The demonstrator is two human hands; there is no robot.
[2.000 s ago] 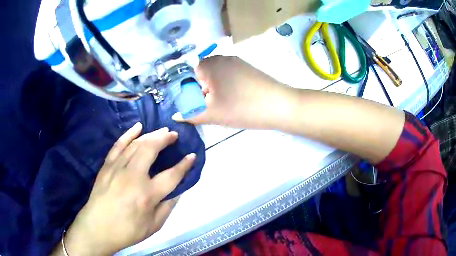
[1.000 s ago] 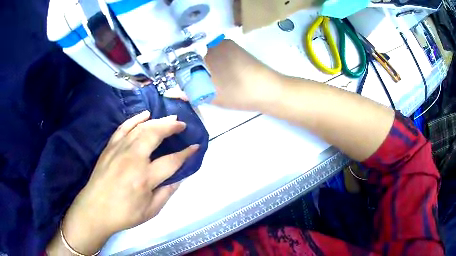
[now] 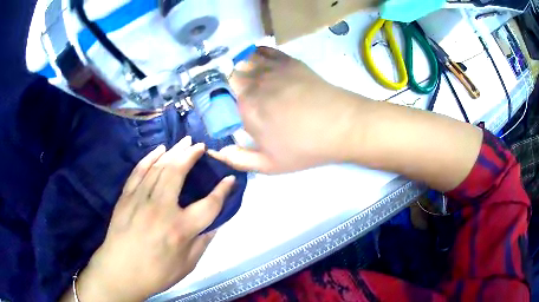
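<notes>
The dark navy garment [image 3: 77,171] lies under the sewing machine head [image 3: 142,35] and spreads to the left, with a rounded edge on the white table. My left hand [image 3: 159,218] lies flat on it, fingers pointing to the needle area, thumb spread over a dark fold. My right hand [image 3: 289,112] is at the right of the presser foot [image 3: 182,105], beside the translucent blue block [image 3: 221,115]. One fingertip touches the garment near my left fingertips. The right hand is slightly blurred, and whether it pinches cloth cannot be seen.
Scissors with yellow and green loops [image 3: 422,62] lie at the upper right, beside a slim orange-brown tool [image 3: 464,79]. A pale mint piece [image 3: 411,9] and brown cardboard [image 3: 307,17] are at the top. A measuring tape [image 3: 319,250] runs along the table's front edge.
My right hand has moved down and toward me beside the blue block, with a finger now reaching the garment. My left hand stays on the cloth. The view has shifted slightly.
</notes>
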